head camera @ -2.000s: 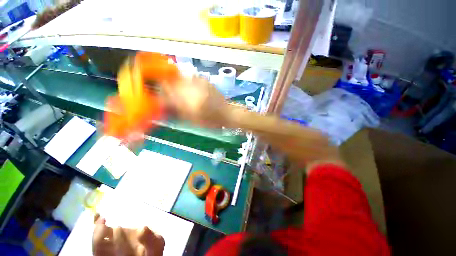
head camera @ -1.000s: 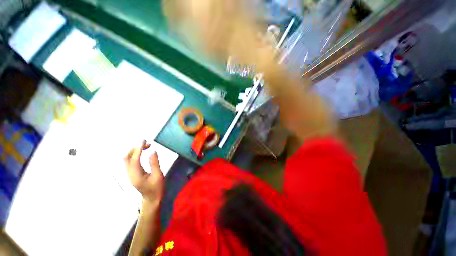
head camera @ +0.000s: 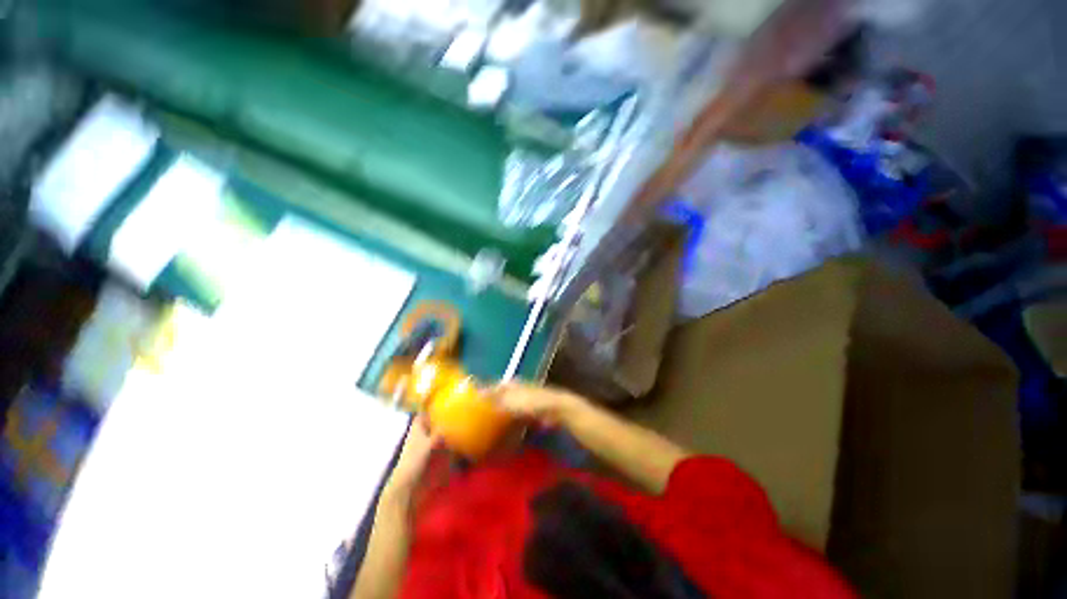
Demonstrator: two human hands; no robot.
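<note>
An orange tape dispenser with its roll [head camera: 466, 415] is close in front of my red-clad body, blurred. My right hand [head camera: 529, 404] is on its right side and grips it. My left hand [head camera: 422, 438] is at its left end, partly hidden by it and blurred; whether its fingers hold the dispenser cannot be told. A large white overexposed surface [head camera: 234, 445] lies to the left. A ring-shaped orange tape roll [head camera: 433, 322] lies on the green bench [head camera: 470, 330], just beyond the dispenser.
A big open brown carton [head camera: 761, 386] stands at the right. White papers [head camera: 94, 170] lie on the bench at the upper left. Clear plastic bags [head camera: 778, 222] and blue items are beyond the carton. A rail post [head camera: 749, 94] rises at the upper right.
My right hand has come down from the top, and the tape dispenser now shows in front of my body. My left hand has moved right from the white surface to the dispenser.
</note>
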